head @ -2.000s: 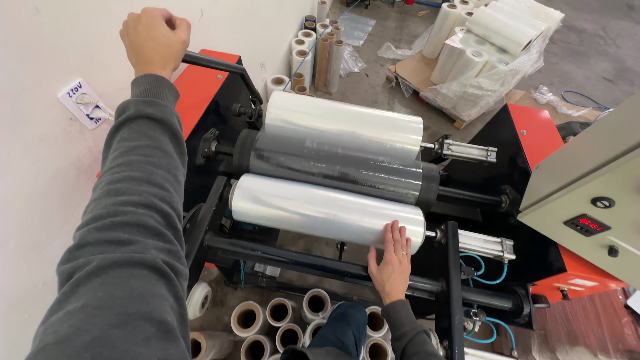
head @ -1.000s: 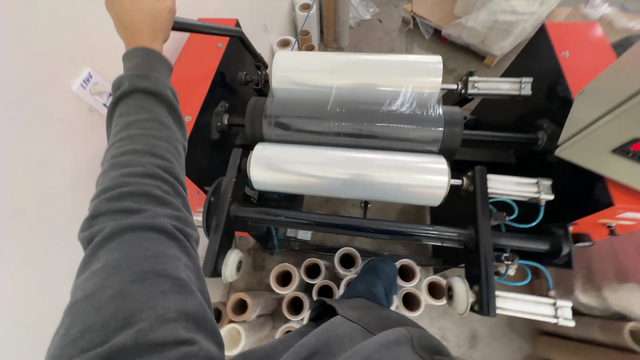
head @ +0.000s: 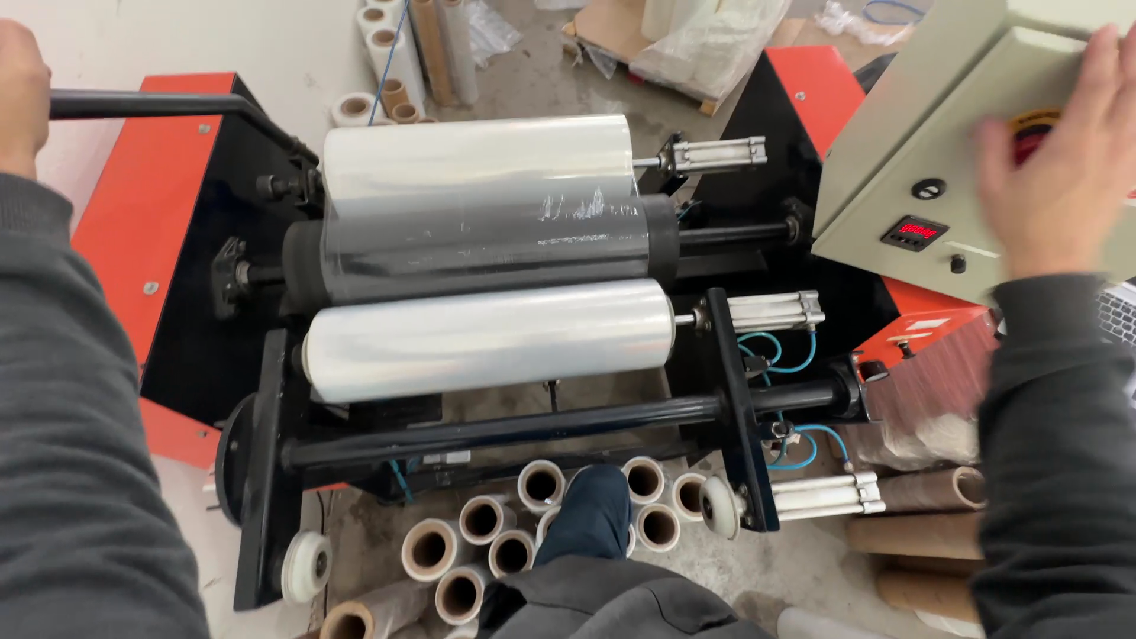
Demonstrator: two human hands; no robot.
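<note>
At the left edge my left hand (head: pixel 19 102) is closed round the end of a black metal lever (head: pixel 151 104). My right hand (head: pixel 1061 169), blurred, is over the grey control box (head: pixel 887 169) with fingers apart, beside a red knob or button (head: pixel 1034 135) on a yellow plate. Between my arms, film from the rear film roll (head: pixel 479 160) lies over a dark roller (head: pixel 488 248). The front roll of clear film (head: pixel 493 337) sits on the near arms, close to the dark roller; whether they touch I cannot tell.
Two black swing arms (head: pixel 750 408) with white end cones (head: pixel 307 566) reach toward me. Pneumatic cylinders (head: pixel 825 495) with blue hoses stick out at right. Film rolls on cardboard cores (head: pixel 430 548) stand round my leg. A wrapped pallet (head: pixel 701 62) is behind the machine.
My right hand, on the front film roll two seconds ago, has left it and is now at the control box. My left hand remains on the lever.
</note>
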